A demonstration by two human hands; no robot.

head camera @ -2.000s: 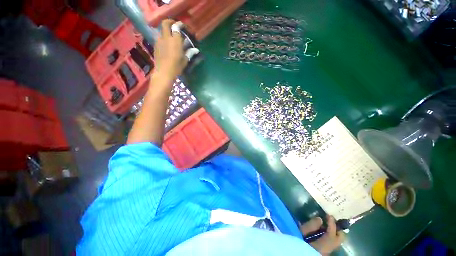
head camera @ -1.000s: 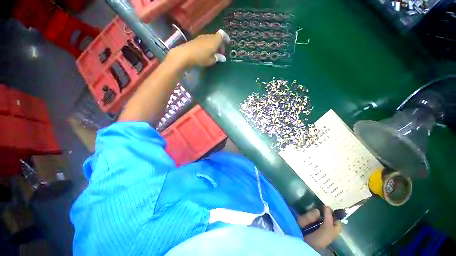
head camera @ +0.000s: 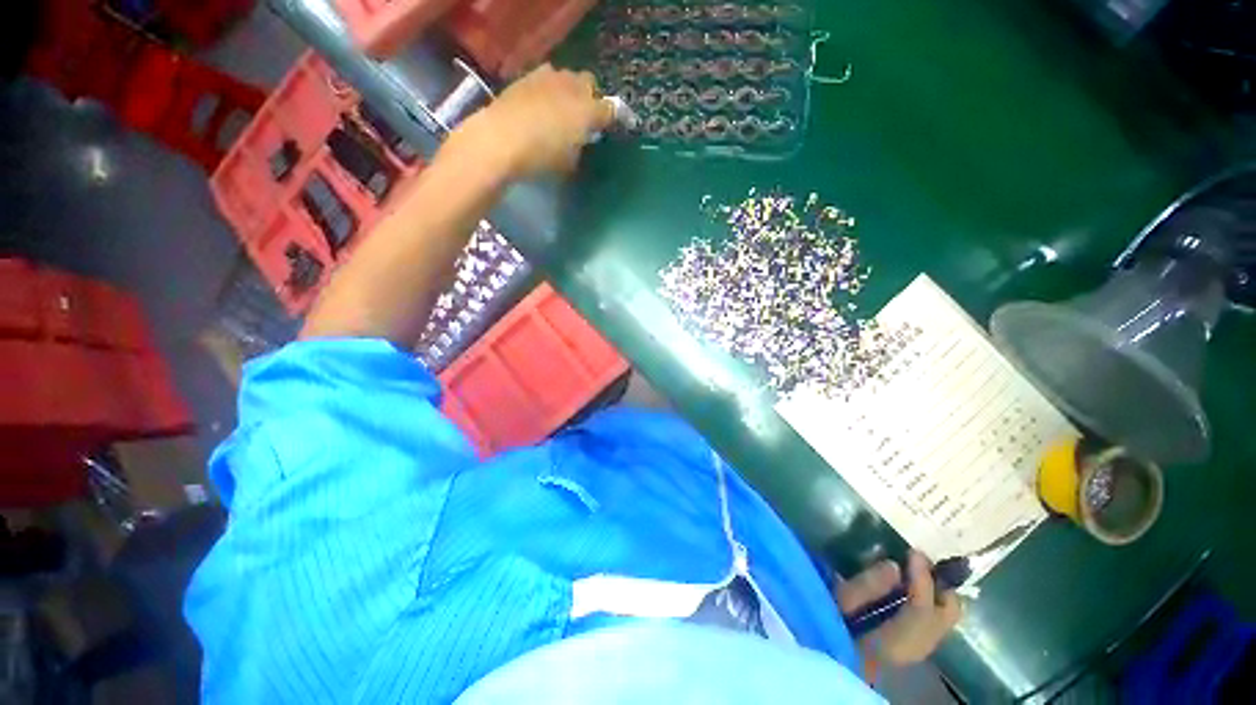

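A clear blister tray with rows of copper-brown rings lies on the green bench at the top centre. My left hand, with white finger cots, is at the tray's lower left edge; whether its fingertips hold anything is hidden. My right hand, at the bottom right, is closed around the black handle of a slim tool, likely a soldering iron. Its thin metal tip points up right toward a yellow tip cleaner cup. A loose pile of tiny parts overlaps the corner of a printed paper form.
A clear fume extractor hood stands at the right. A silver spool is beside my left forearm. An orange-red parts bin, a tray of silver-white parts and another red bin are by the bench's near edge.
My left hand has moved right from beside the spool to the ring tray's edge. My right hand still holds the tool in nearly the same place. The view has shifted slightly.
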